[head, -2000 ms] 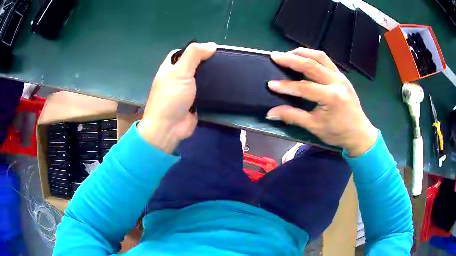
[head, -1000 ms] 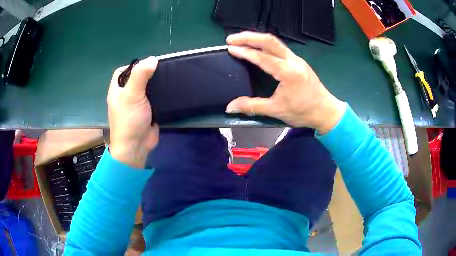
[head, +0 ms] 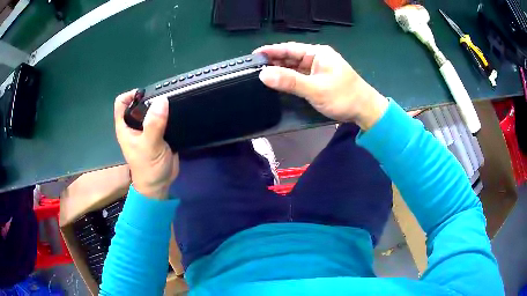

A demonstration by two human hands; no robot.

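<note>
A black portable player (head: 222, 107) is held over the bench's front edge. Its long edge with a row of small studs and a silver strip faces up and away from me, and a dark flat face faces me. My left hand (head: 147, 144) grips its left end, thumb on the face, by a dark loop. My right hand (head: 323, 81) grips the upper right corner with thumb and fingers. The player's far side is hidden.
Loose black panels (head: 283, 13) lie at the bench's far side. A mallet (head: 442, 63) and yellow-handled cutters (head: 472, 51) lie right. Another black unit (head: 24, 101) stands left. Cartons with black units (head: 95, 199) and pale slabs (head: 456, 141) are below the bench.
The player has tilted so its studded edge now shows. My right hand has moved to its upper corner. The view has shifted, and the orange box is nearly out of the picture.
</note>
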